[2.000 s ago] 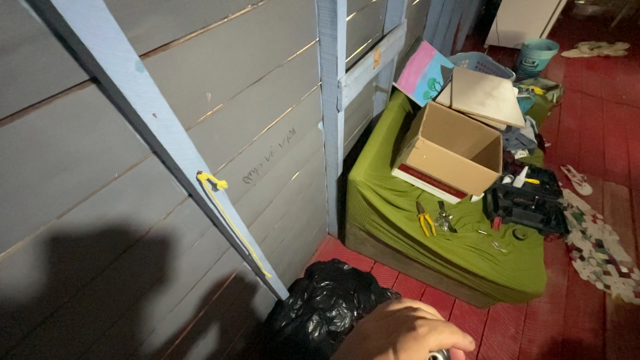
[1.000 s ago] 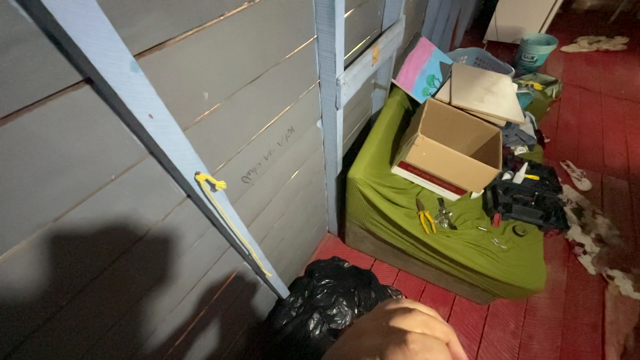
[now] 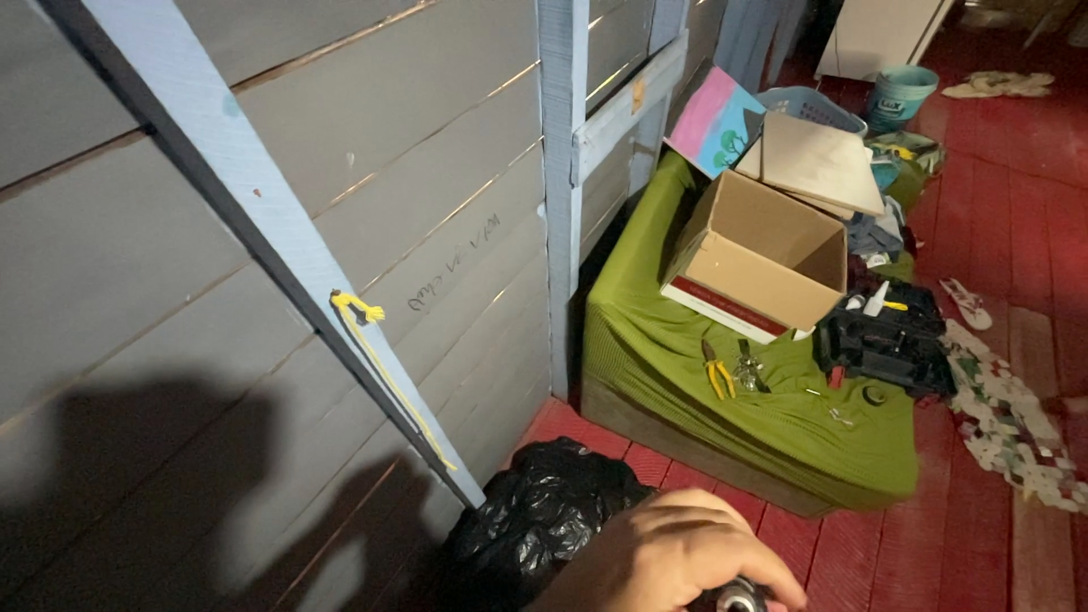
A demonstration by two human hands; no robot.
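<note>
At the bottom edge, my left hand (image 3: pixel 688 552) is curled around a dark tool with a round metal end (image 3: pixel 739 595); most of it is hidden by the fingers and the frame edge. My right hand is out of view. Beside the hand lies a black plastic bag (image 3: pixel 544 501) on the floor. A yellow cord (image 3: pixel 391 382) hangs from a nail on the slanted blue wooden brace (image 3: pixel 280 221). On the green-covered couch (image 3: pixel 629 340) lie yellow-handled pliers (image 3: pixel 718 371), a bunch of keys (image 3: pixel 750 372) and a roll of tape (image 3: pixel 874 393).
An open cardboard box (image 3: pixel 765 246), flat boards (image 3: pixel 812 161), a painted panel (image 3: pixel 714 123) and a black tool case (image 3: pixel 888 340) rest on the couch. Behind stand a blue basket (image 3: pixel 807 106) and a teal bucket (image 3: pixel 901 93). A patterned rug (image 3: pixel 1011 425) lies on the red plank floor.
My left hand dropped lower between two seconds and one second ago, and has since risen again with the round metal end showing.
</note>
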